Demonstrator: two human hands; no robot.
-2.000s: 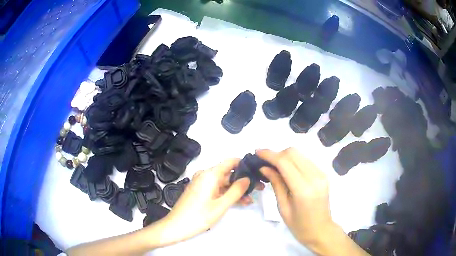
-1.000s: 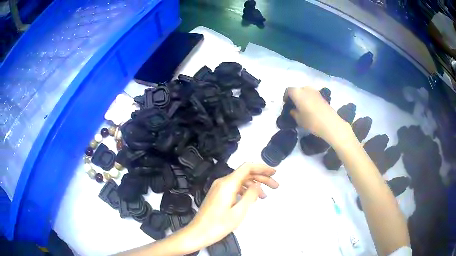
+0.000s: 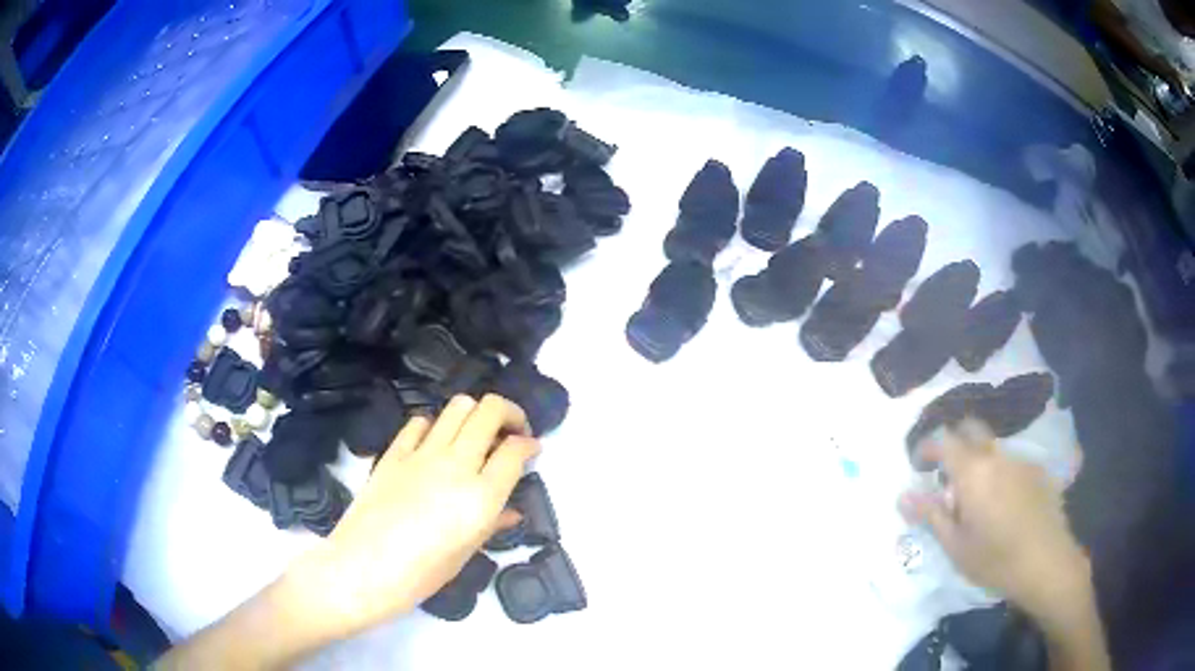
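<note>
A loose heap of black square buckle halves (image 3: 419, 282) lies at the left on the white sheet (image 3: 708, 524). My left hand (image 3: 439, 479) is over the heap's lower edge; its fingertips touch or cover pieces there, and I cannot tell if it grips one. My right hand (image 3: 1003, 511) is blurred at the lower right, below the joined buckles, with its fingers apart; I cannot tell if it holds anything. Joined black buckles (image 3: 672, 311) lie spaced at the top centre and right. Dark tapered halves (image 3: 1114, 433) are heaped at the right edge.
A tall blue bin wall (image 3: 184, 249) stands at the left. A dark flat object (image 3: 380, 118) lies behind the heap. A beaded bracelet (image 3: 220, 430) circles one black piece. More black parts (image 3: 976, 642) are at the lower right. A small teal spot (image 3: 851, 467) shows on the sheet.
My right hand has moved from the buckle rows down to the lower right. My left hand has moved left onto the heap's edge. Another joined buckle now shows in the rows. The camera view has shifted.
</note>
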